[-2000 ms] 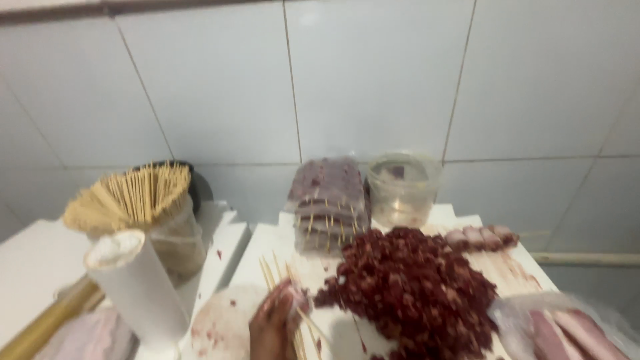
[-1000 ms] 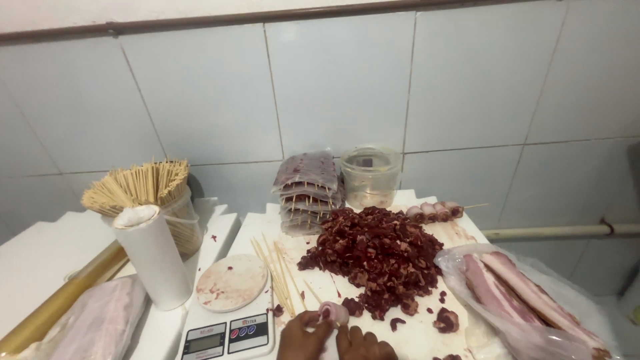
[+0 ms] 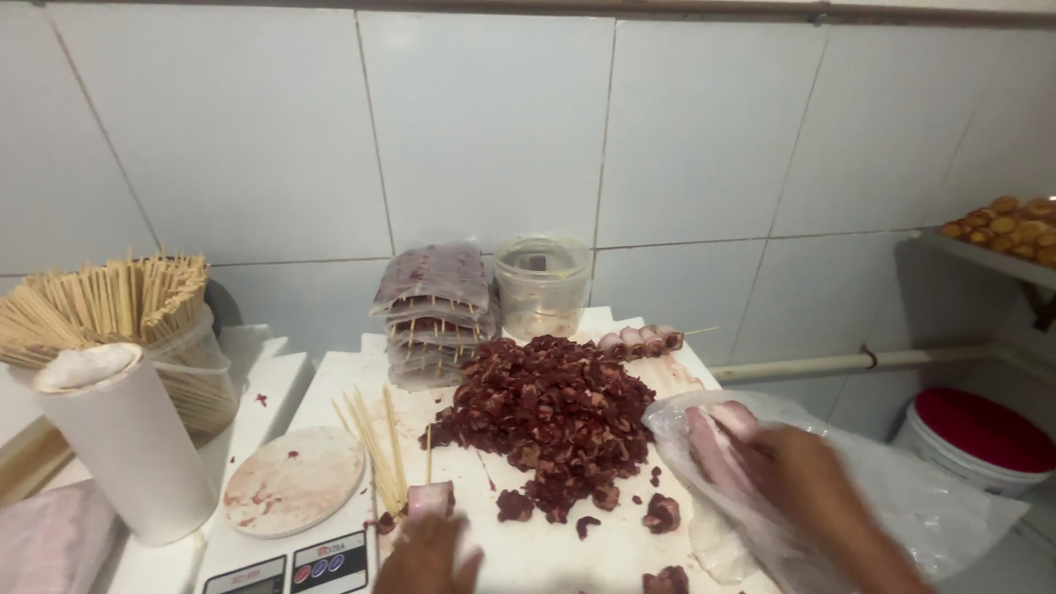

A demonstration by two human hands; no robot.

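Observation:
My left hand point(image 3: 429, 554) is at the bottom centre, touching or just below a rolled slice of pale pink meat point(image 3: 431, 500) on a bamboo skewer; its grip is blurred. To the right, my right hand point(image 3: 792, 478) reaches over the clear plastic bag point(image 3: 874, 495) onto slabs of pale fatty meat point(image 3: 716, 445); whether the fingers are closed on one is hidden. Between the hands lies a heap of chopped dark red meat point(image 3: 561, 412). Loose bamboo skewers point(image 3: 375, 445) lie beside the digital kitchen scale point(image 3: 295, 487). A finished skewer of rolled meat point(image 3: 642, 341) rests behind the heap.
Stacked bagged meat skewers point(image 3: 433, 313) and a clear plastic tub point(image 3: 543, 285) stand by the tiled wall. At left are a bucket of bamboo skewers point(image 3: 194, 371) and a white plastic roll point(image 3: 128, 454). A red-lidded bucket point(image 3: 978, 445) and a shelf with round yellow-brown items point(image 3: 1011, 231) are at right.
My right hand has moved right from beside my left hand, where both were at the rolled meat, to the slabs in the bag. The view has shifted to the right.

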